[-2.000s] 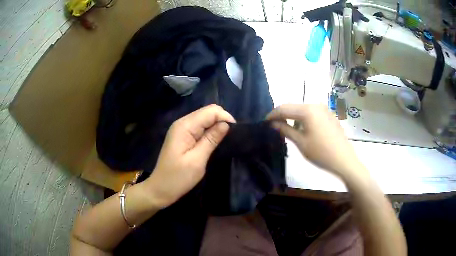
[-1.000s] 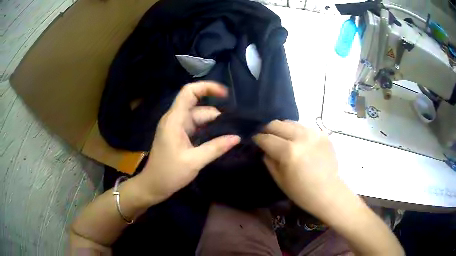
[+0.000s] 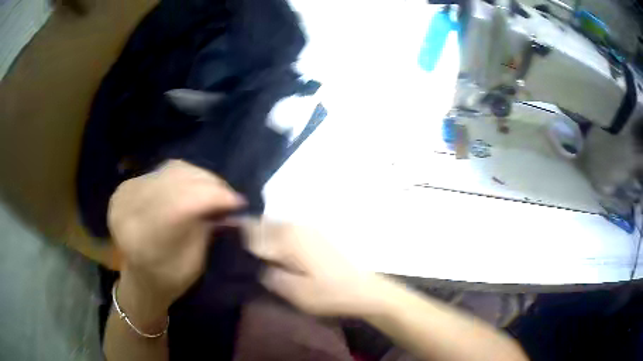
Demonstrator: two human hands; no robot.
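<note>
A large navy-black garment (image 3: 204,63) lies bunched on the left of the table and hangs over its front edge towards the lap. My left hand (image 3: 169,222) is closed on a dark narrow part of it, fingertips pinching the cloth. My right hand (image 3: 303,264) is beside it on the right and also grips this dark part. Both hands are blurred, and the exact fold between them cannot be made out. A pale inner piece (image 3: 194,101) and a second white one (image 3: 285,115) show against the dark cloth.
A cream-white sewing machine (image 3: 564,70) stands at the right, with a blue plastic piece (image 3: 437,39) hanging at its left. A small white bowl (image 3: 565,137) is behind the needle area. Blue-handled snips (image 3: 620,220) lie at the right. A brown board (image 3: 49,106) stands at the left.
Both hands and the garment now show further left in the view. My left hand's spread fingers have closed on the cloth. The garment's right side has shifted, uncovering more white table.
</note>
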